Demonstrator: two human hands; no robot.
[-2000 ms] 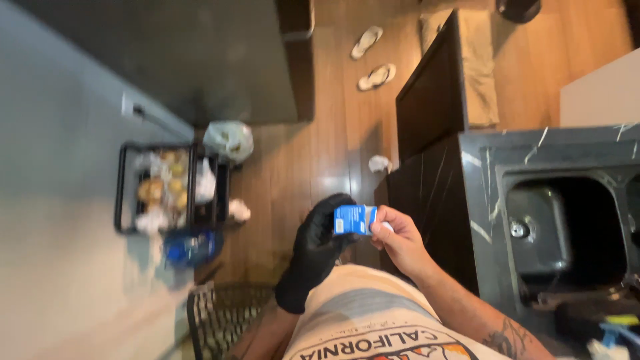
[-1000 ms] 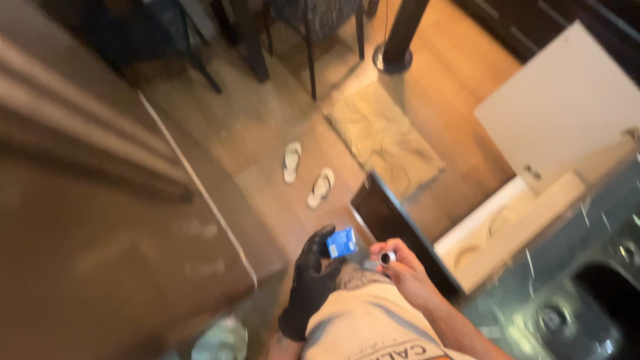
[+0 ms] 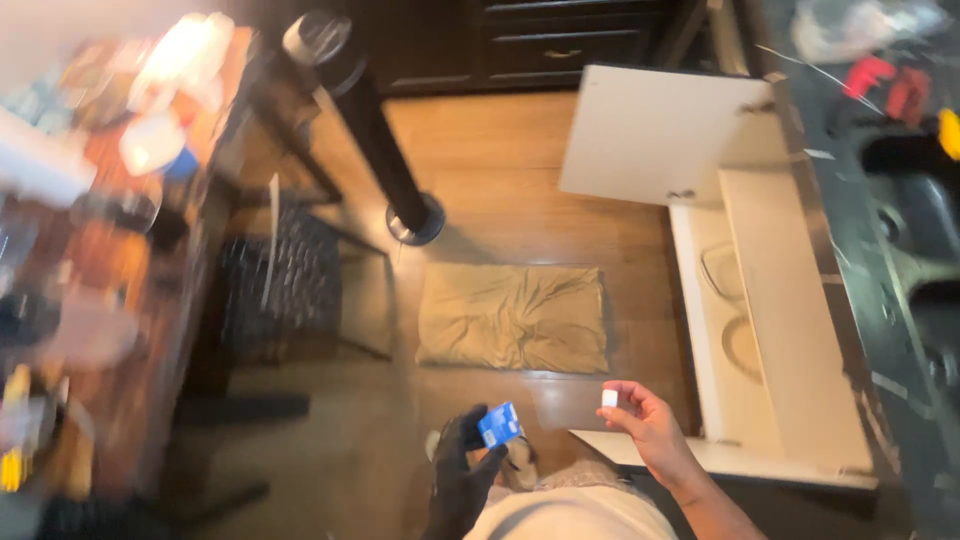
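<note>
My left hand (image 3: 469, 457), in a black glove, holds a small blue box (image 3: 499, 425) with white parts between thumb and fingers. My bare right hand (image 3: 646, 421) is a little to the right of it, pinching a small white object (image 3: 609, 397) between thumb and fingertips. The white object looks like a small spool or cap; its exact kind cannot be told. The two hands are apart, low in the view, above the floor and in front of my light shirt.
A tan cushion or folded cloth (image 3: 514, 319) lies on the wood floor beyond my hands. A black tower fan (image 3: 382, 142) and a chair (image 3: 281, 285) stand left, beside a cluttered table (image 3: 161, 300). At right, an open cabinet door (image 3: 637, 135) juts out below the sink counter (image 3: 847, 262).
The view has turned toward the table and open cabinet. My right hand, close to the blue box two seconds ago, is now farther from it with the small white object.
</note>
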